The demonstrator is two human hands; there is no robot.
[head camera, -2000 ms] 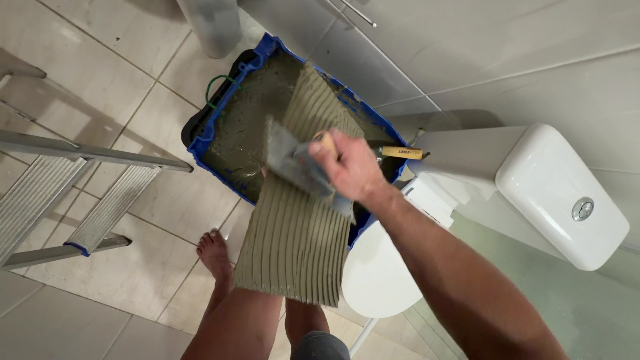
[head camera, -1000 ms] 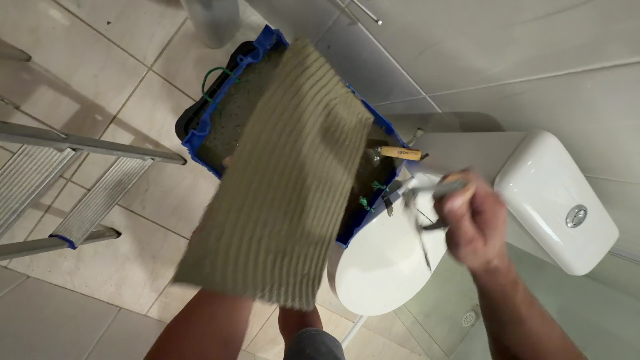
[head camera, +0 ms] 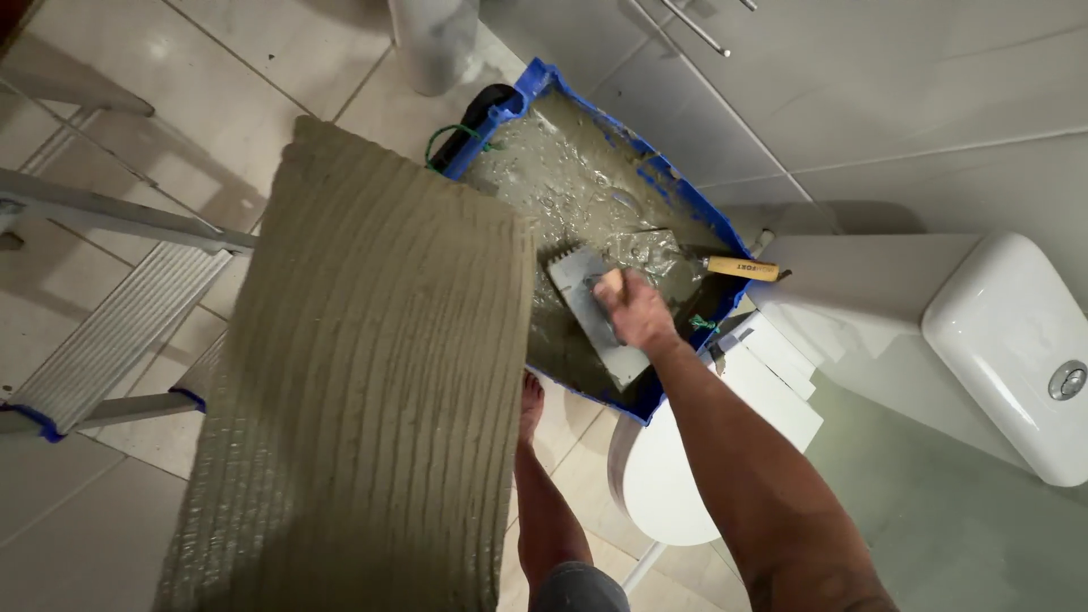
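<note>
My right hand (head camera: 636,313) is closed around the handle of a notched trowel (head camera: 595,319), whose blade rests in or just over the wet mortar in a blue tub (head camera: 693,200). A tile (head camera: 374,365), its upward face coated with combed grey mortar, fills the left and lower middle of the view. My left hand is not visible; the tile may hide it. A second trowel with a yellow wooden handle (head camera: 742,269) lies across the tub's right rim, its blade in the mortar (head camera: 552,161).
An aluminium stepladder (head camera: 127,331) stands at the left on the tiled floor. To the right is a white toilet with its lid (head camera: 680,484) down and its cistern (head camera: 1003,357) by the wall. A grey cylinder (head camera: 433,42) stands behind the tub. My bare foot (head camera: 531,399) is beside the tile.
The coated tile has moved left and down, uncovering more of the tub. My right hand has brought the notched trowel from above the toilet lid to the mortar in the tub.
</note>
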